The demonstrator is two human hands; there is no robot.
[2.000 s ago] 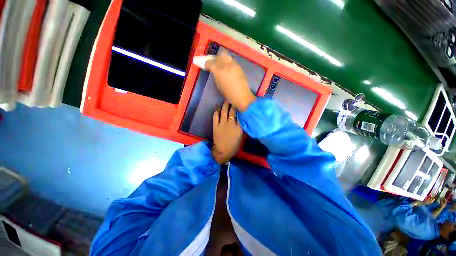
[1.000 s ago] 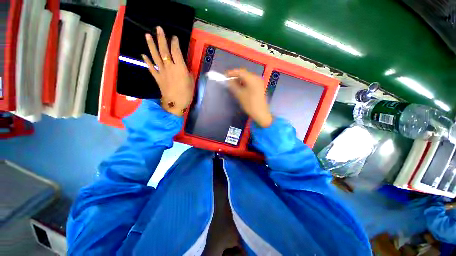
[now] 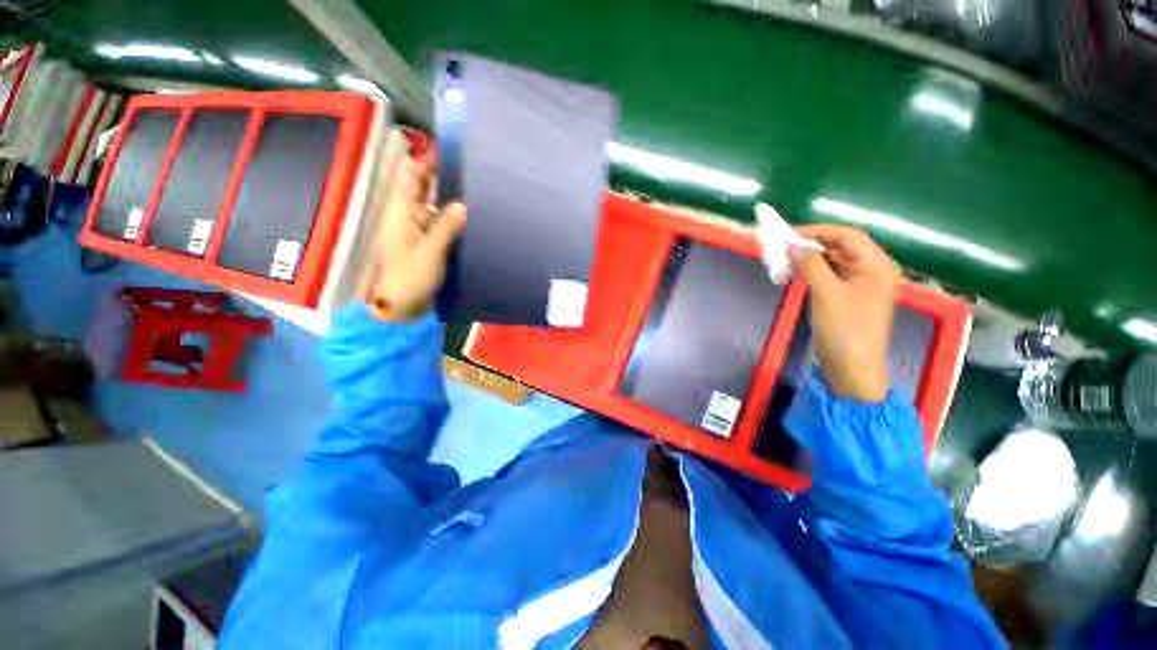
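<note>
My left hand (image 3: 412, 248) holds a display panel (image 3: 527, 191) by its left edge, raised above the left part of the red foam tray (image 3: 565, 349). The panel's matte grey back faces me, with a white label at its lower right corner. My right hand (image 3: 850, 298) pinches a folded white wiping cloth (image 3: 778, 241) above the tray's right part. A grey panel with a code label (image 3: 711, 337) lies in the middle pocket. Another panel (image 3: 907, 349) lies in the right pocket, partly hidden by my right hand and sleeve.
At left stands a tray stack (image 3: 349, 191), its red top tray holding three grey panels. A red stool (image 3: 190, 340) is on the blue floor (image 3: 286, 400). The green conveyor (image 3: 711, 114) runs behind. At right are a large plastic bottle (image 3: 1094, 396) and a shiny plastic bag (image 3: 1021, 495).
My left hand has lifted the panel from the tray's left pocket; its grey back now shows instead of the black front. My right hand has raised the cloth off the middle panel. The view has shifted left.
</note>
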